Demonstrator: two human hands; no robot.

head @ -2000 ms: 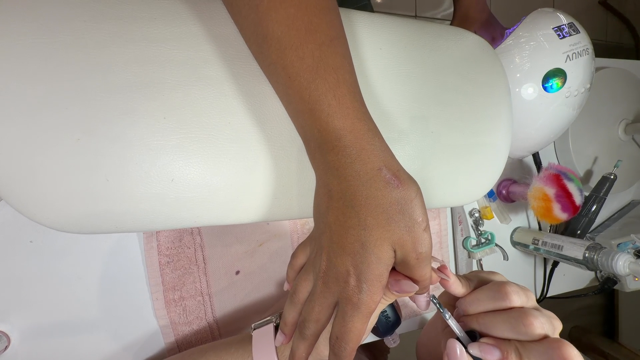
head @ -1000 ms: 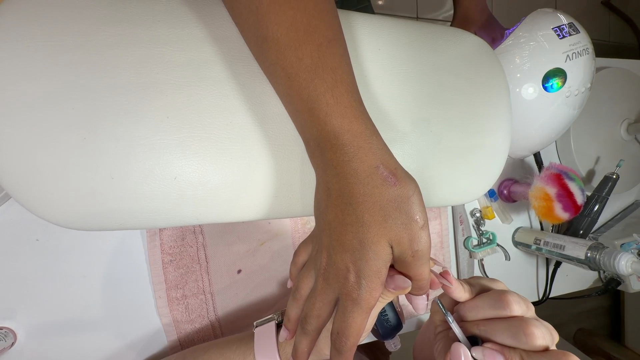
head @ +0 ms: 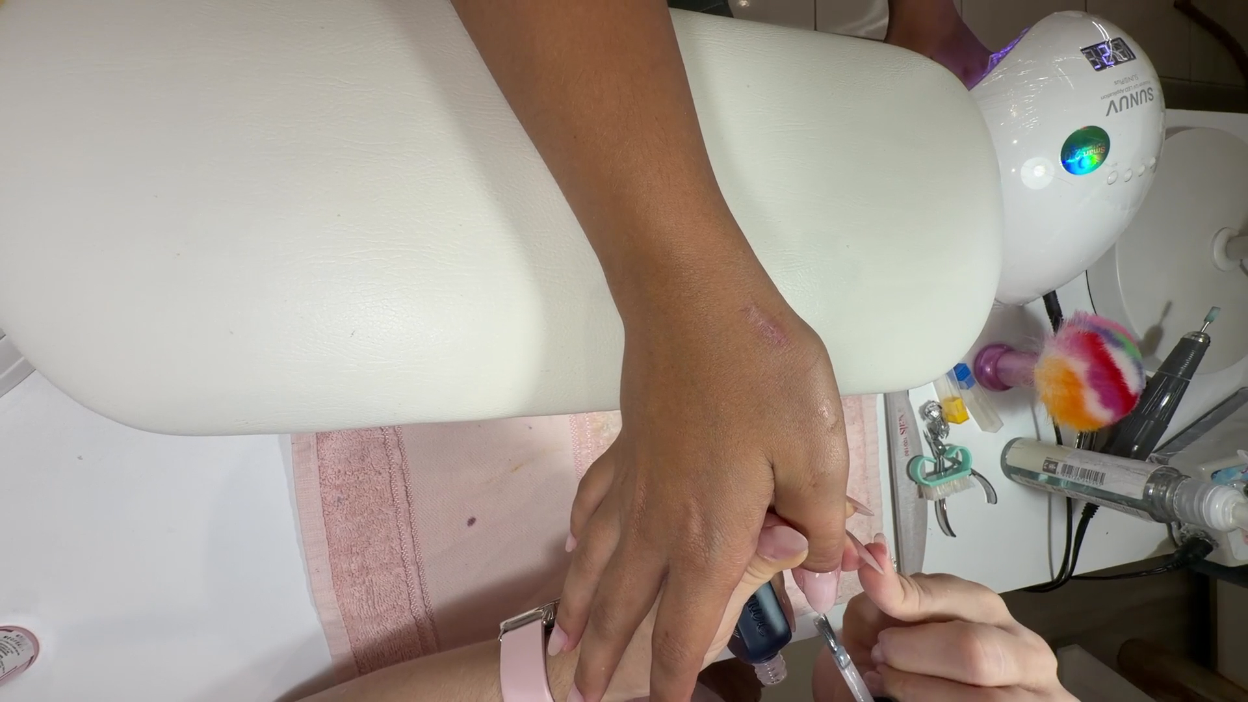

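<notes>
Another person's hand [head: 721, 419] reaches down from the top, palm down, over my left hand [head: 765, 561], which wears a pink-banded watch [head: 525, 663]. My left thumb and fingers hold that person's thumb, whose pink nail [head: 819, 588] points down. A dark blue nail polish bottle [head: 762, 624], uncapped and tilted neck down, sits by my left palm; its hold is partly hidden. At the lower right, my right hand [head: 951, 634] grips a nail polish brush [head: 840, 655], its bristles at the nail's tip. My right fingertip is close to the thumb.
A white padded armrest [head: 292, 214] spans the view above a pink towel [head: 487, 526]. At right stand a white nail lamp [head: 1072, 195] over the person's other hand, a colourful fluffy brush [head: 1090, 370], a nail drill [head: 1170, 390], a clear bottle [head: 1092, 478], cuticle nippers [head: 941, 458] and a nail file [head: 907, 487].
One second ago the brush tip was apart from the thumb nail, to its right; now it is at the nail's tip. My left hand keeps its hold on the other person's thumb.
</notes>
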